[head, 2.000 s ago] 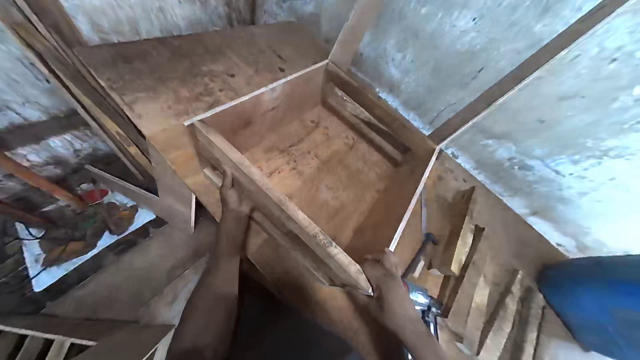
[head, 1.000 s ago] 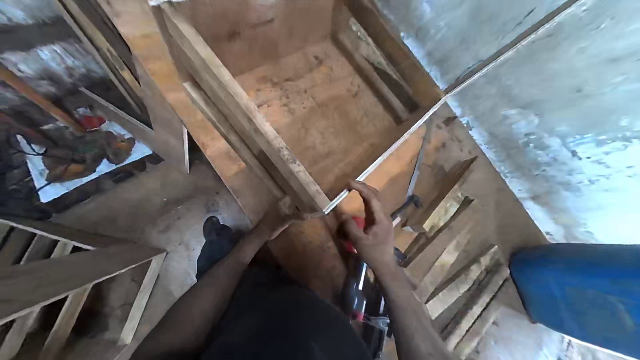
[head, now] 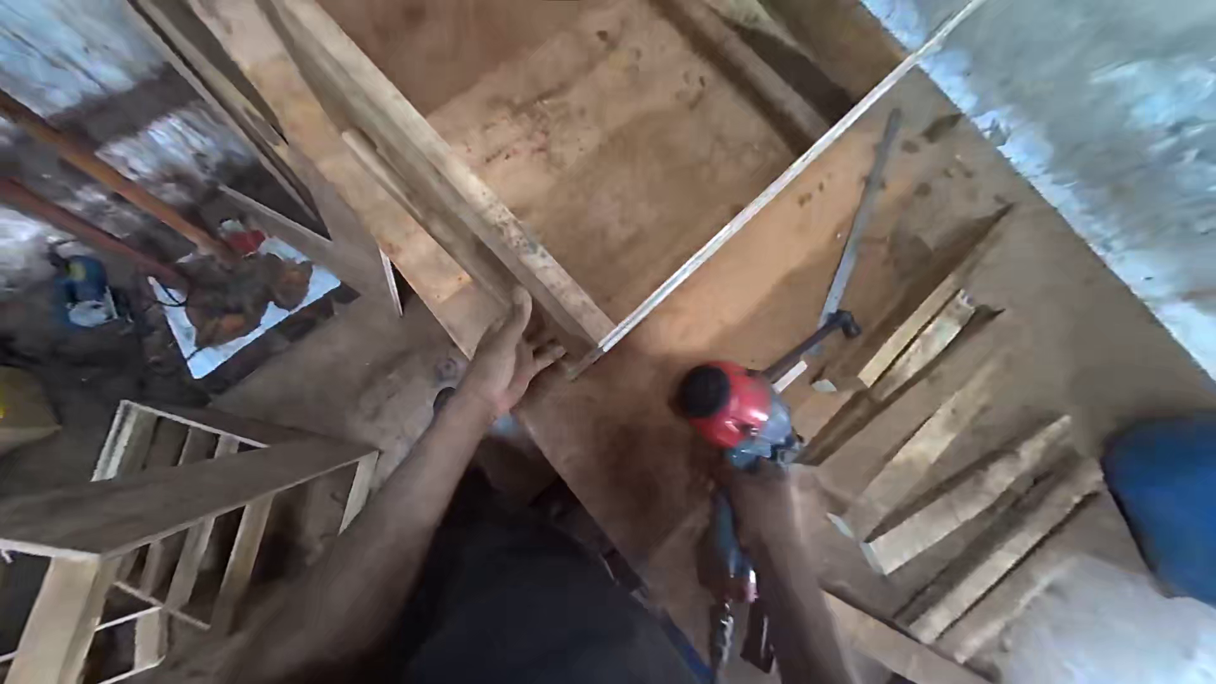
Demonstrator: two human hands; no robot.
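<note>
My left hand (head: 508, 366) rests at the near corner of an open wooden box frame (head: 703, 249), its fingers against the side board (head: 456, 190). To the right of that corner, my right hand (head: 760, 484) is closed around a red and grey pneumatic nail gun (head: 736, 413), held over the plywood work surface (head: 617, 437). The tool is partly blurred, and my hand hides its handle. Beyond it, a hammer (head: 817, 342) lies near a long metal strip (head: 863, 214).
Several wood strips (head: 969, 503) lie at the right, with a blue barrel (head: 1164, 503) beyond them. A slatted wooden frame (head: 190, 484) stands at lower left. Reddish poles (head: 114, 180) lean at upper left. A rough wall (head: 1121, 142) borders the surface at upper right.
My right hand has left the box's edge and now holds the red tool, raised from beside the box. My left hand stays near the corner. The view has moved closer to the corner.
</note>
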